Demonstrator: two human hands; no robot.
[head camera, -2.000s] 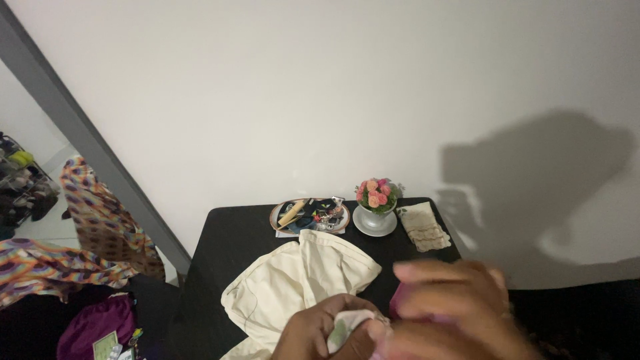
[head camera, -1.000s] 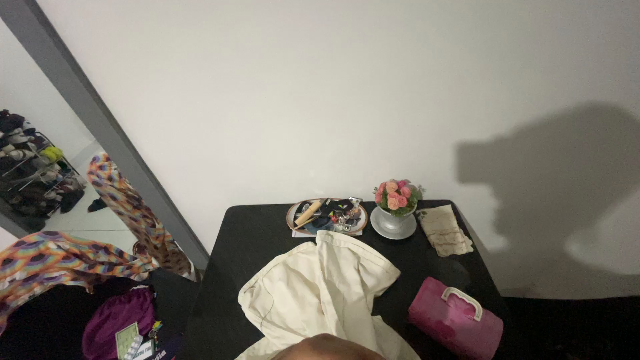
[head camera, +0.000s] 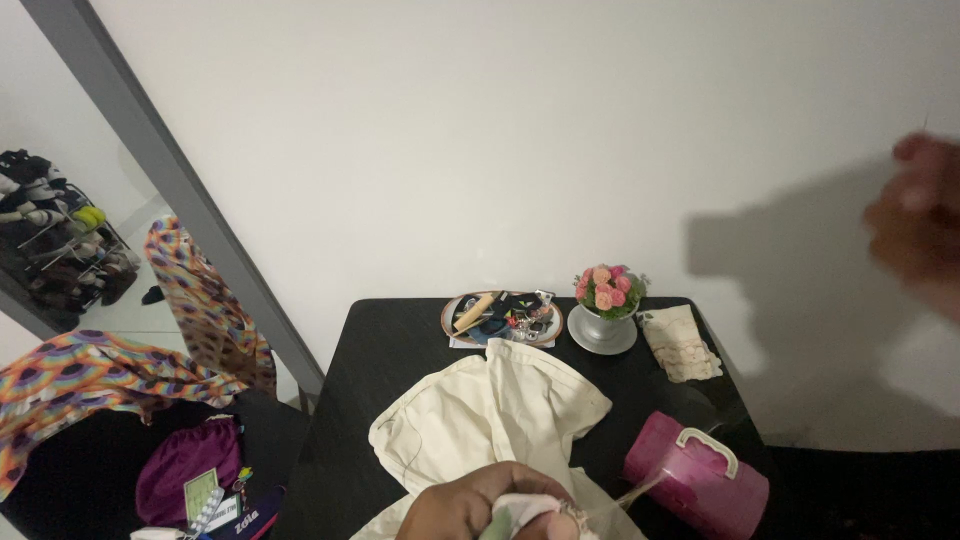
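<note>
At the bottom centre, my left hand (head camera: 465, 499) pinches a small bunched piece of pale fabric (head camera: 521, 508) with pink and green on it. Behind it, cream cloth (head camera: 465, 420) lies spread over the black table. My right hand (head camera: 919, 225) is raised at the right edge, blurred and partly out of view. Its fingers are pinched together, and a thin needle-like object (head camera: 926, 121) sticks up from them. Fine thread (head camera: 637, 491) stretches up and right from beside my left hand, across the front of a pink container; its far end cannot be made out.
The black table (head camera: 337, 390) bears an oval tray (head camera: 448, 319) of small items, a potted flower arrangement (head camera: 606, 292) on a saucer, a folded cream cloth (head camera: 679, 341) and a pink container (head camera: 697, 480) with a white handle. Left are patterned fabric (head camera: 97, 375), a purple pouch (head camera: 187, 469) and a framed mirror.
My right hand, near my left hand two seconds ago and unseen one second ago, is now raised at the far right. The fabric in my left hand shows again.
</note>
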